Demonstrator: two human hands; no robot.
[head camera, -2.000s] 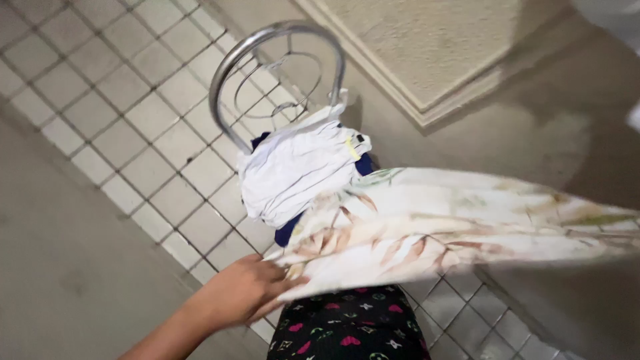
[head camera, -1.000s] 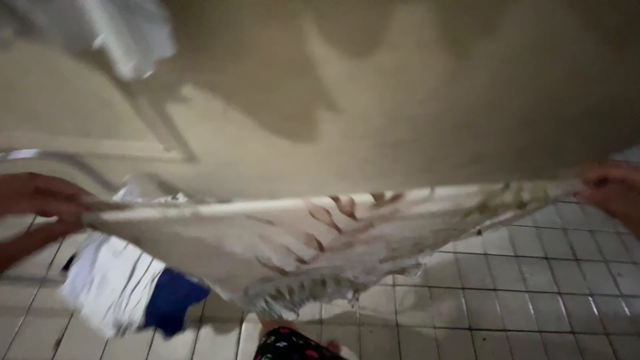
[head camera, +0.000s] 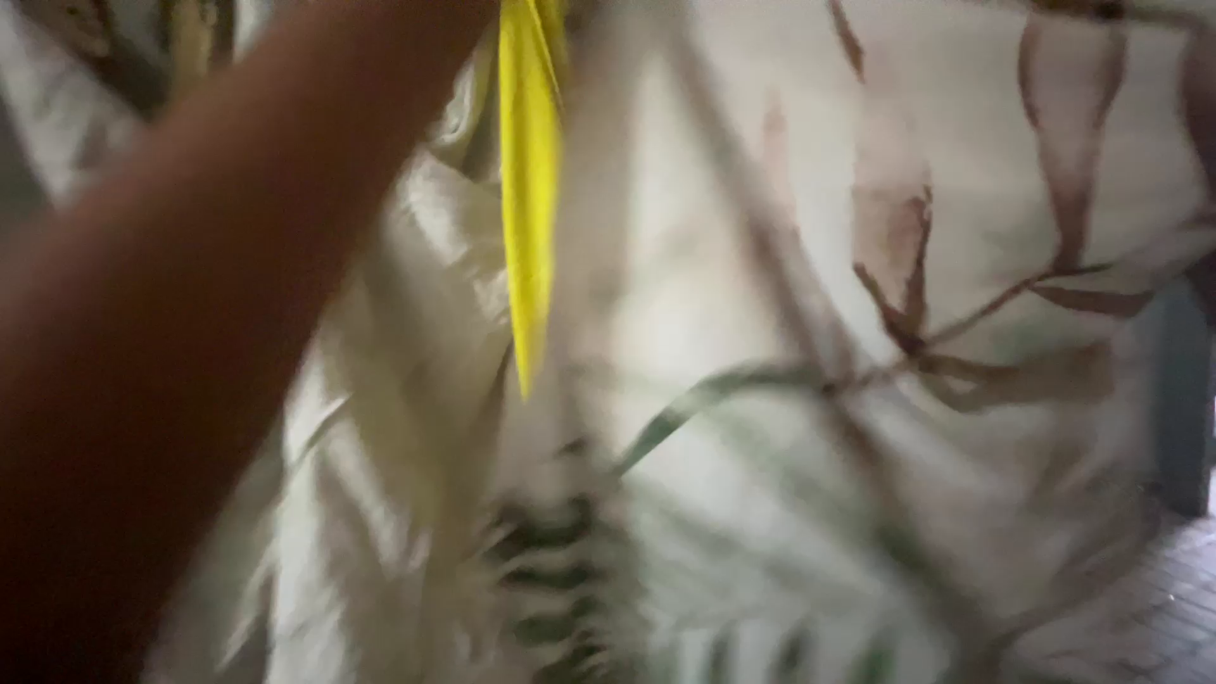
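A white cloth printed with brown and green leaves hangs close in front of me and fills the middle and right of the view. My left forearm, dark and blurred, reaches up across the left side; its hand lies beyond the top edge. My right hand does not show either, so what each hand holds cannot be seen. A pointed strip of bright yellow cloth hangs beside the forearm, over the left part of the printed cloth.
Pale, creased fabric hangs behind and below the forearm. At the right edge stands a dark grey upright surface, with a bit of tiled floor below it.
A second ago both hands held the printed cloth stretched over the tiled floor; now it hangs upright close ahead and both hands are out of view. The view has swung up.
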